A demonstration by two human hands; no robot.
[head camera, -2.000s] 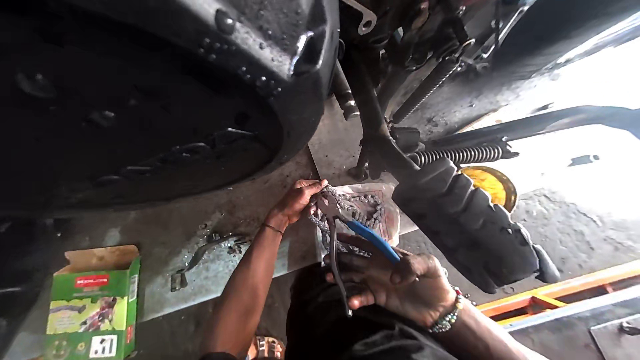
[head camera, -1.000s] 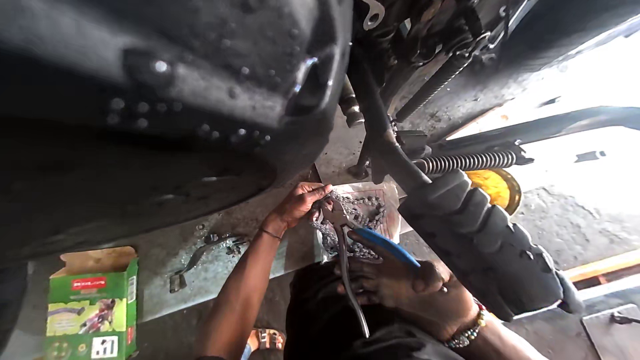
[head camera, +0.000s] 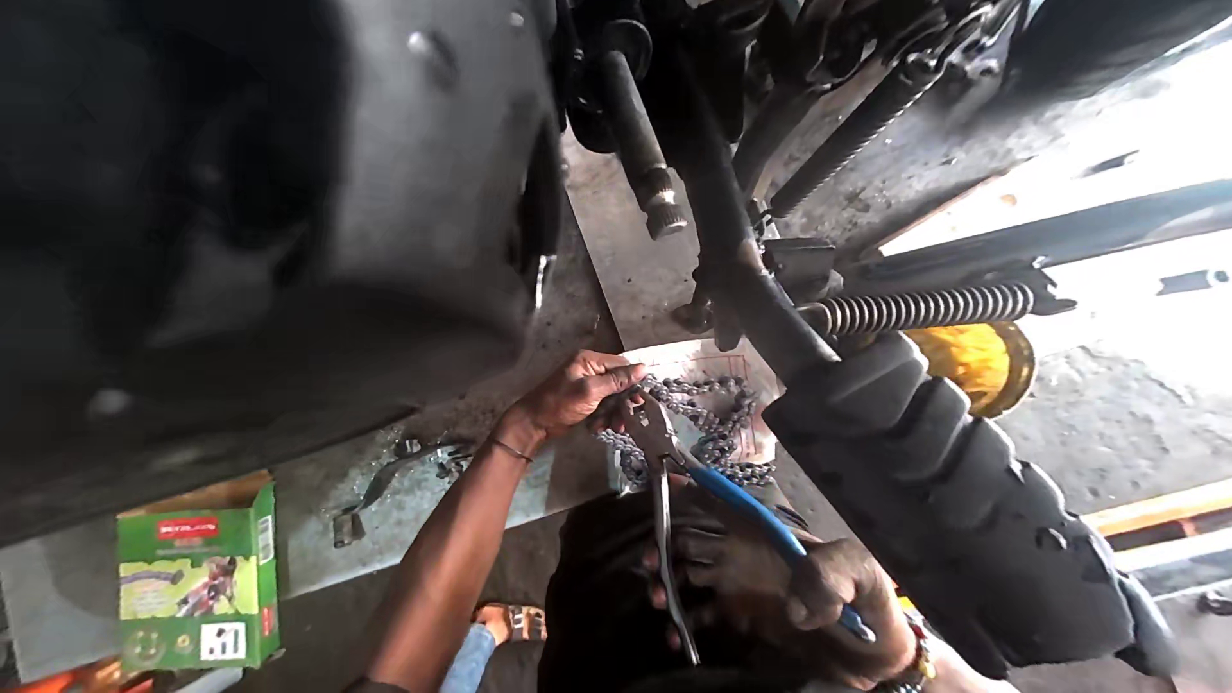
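A metal roller chain (head camera: pixel 717 438) lies in loops on a plastic bag over the floor. My left hand (head camera: pixel 580 393) pinches one end of the chain between thumb and fingers. My right hand (head camera: pixel 818 587) grips pliers (head camera: pixel 656 438), with its palm on the blue-sleeved handle; the other handle looks bare metal and stands well apart from it. The pliers' jaws are at the chain end, beside my left fingertips; what exactly lies between them is hard to see.
A motorcycle's rubber footrest (head camera: pixel 948 491) and coil spring (head camera: pixel 919 308) are close on the right, a large dark body panel (head camera: pixel 289 241) on the left. A green box (head camera: pixel 197 577), a metal strip (head camera: pixel 385 481), a yellow round container (head camera: pixel 977 361) and a person's sandalled foot (head camera: pixel 510 621) are lower down.
The pliers' handles stand wider apart than two seconds ago, and the fingers of my right hand have spread off the bare handle. My left hand stays at the chain end.
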